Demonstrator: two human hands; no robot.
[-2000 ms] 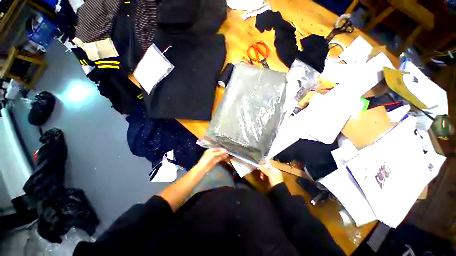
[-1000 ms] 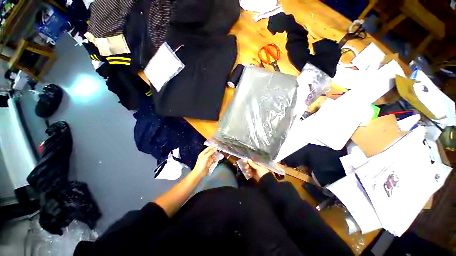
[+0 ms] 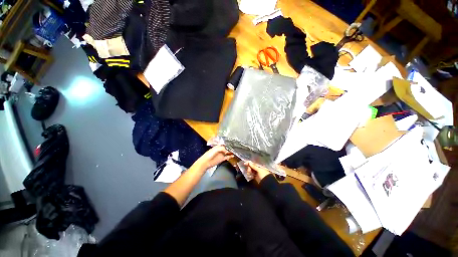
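Note:
A folded grey-green garment lies flat inside a shiny clear polybag on the wooden table, close in front of me. The bag's open-looking edge faces me and hangs over the table's near edge. My left hand holds the left part of this edge, with the fingertips partly under the plastic. My right hand pinches the plastic near the middle of the same edge. Some fingers of both hands are hidden by the bag and by each other's angle.
A black garment with a white card lies left of the bag. Red-handled scissors and black scraps lie beyond. Papers cover the right side. A navy flecked garment is heaped at the left.
My right hand has moved left from the bag's right part and pinches the plastic nearer the middle. My left hand dropped away slightly, then came back up to the bag's edge.

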